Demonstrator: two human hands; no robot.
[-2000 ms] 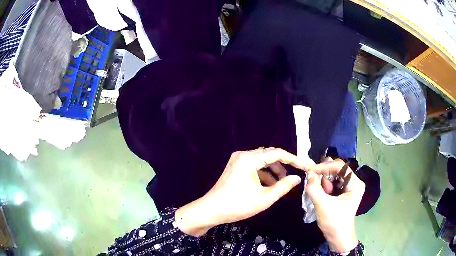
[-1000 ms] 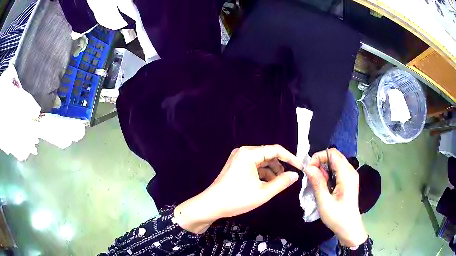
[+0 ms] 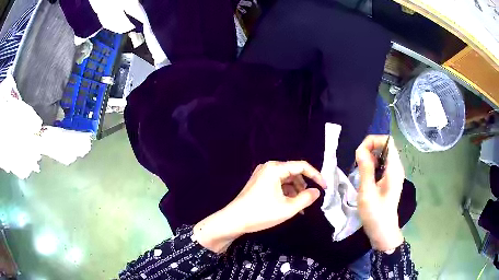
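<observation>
The dark velvet garment [image 3: 219, 120] lies in a large heap over the lap. A white backing piece [image 3: 340, 203] hangs at its right edge, narrow at the top and crumpled below. My left hand [image 3: 273, 198] pinches the edge where white meets dark, thumb and forefinger close together. My right hand [image 3: 380, 191] is at the right side of the white piece, fingers curled, with small dark snips [image 3: 383, 156] in the palm. Whether its fingertips also hold the white cloth is not clear.
A flat dark panel [image 3: 355, 71] lies beyond the garment. A clear round bin [image 3: 453, 117] stands at right, below the yellow-edged table [image 3: 465, 34]. A blue crate [image 3: 82, 101], grey cloth [image 3: 46, 63] and white scraps [image 3: 60, 143] are at left.
My right hand has moved up and to the right, away from my left fingertips. The white piece is more spread out and crumpled. My left hand has barely moved.
</observation>
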